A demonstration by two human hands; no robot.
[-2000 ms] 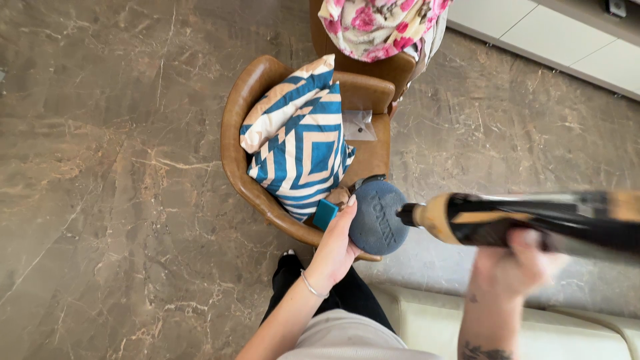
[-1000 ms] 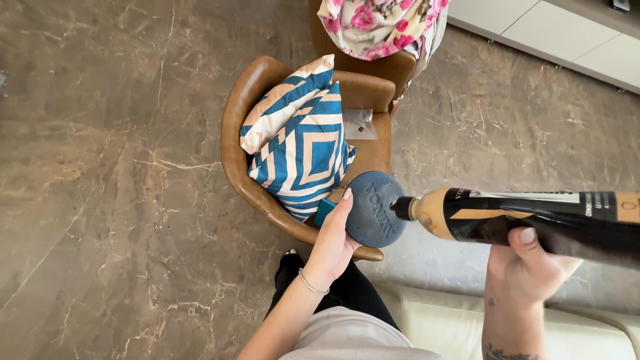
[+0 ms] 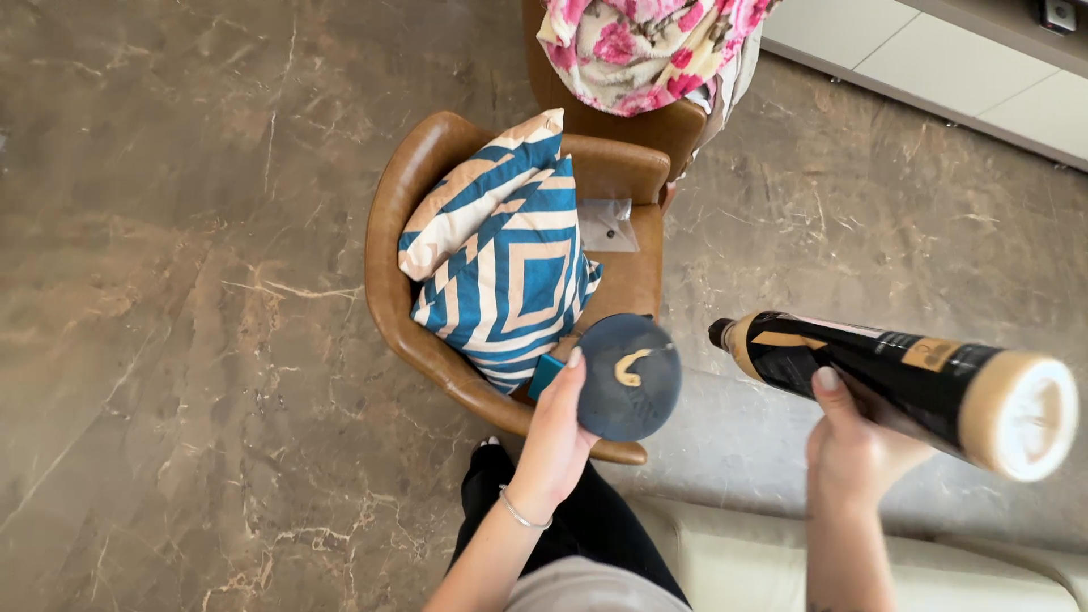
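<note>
My left hand, with a bracelet at its wrist, holds a round dark blue-grey pad by its left edge. A curved streak of tan cream lies on the pad's face, which also bears raised lettering. To the right, my right hand grips a black and tan squeeze bottle lying nearly sideways. The bottle's dark nozzle points left at the pad, a short way apart from it. Most of my right fingers are hidden behind the bottle.
A brown leather armchair holds patterned cushions, a clear plastic bag and a blue item. Behind it stands another chair with a floral blanket. A cream sofa is at the bottom, a white cabinet upper right.
The bottle, in my right hand, has moved right, away from the pad, and its base now tilts toward the camera. A tan streak now shows on the pad's face. My left hand still holds the pad.
</note>
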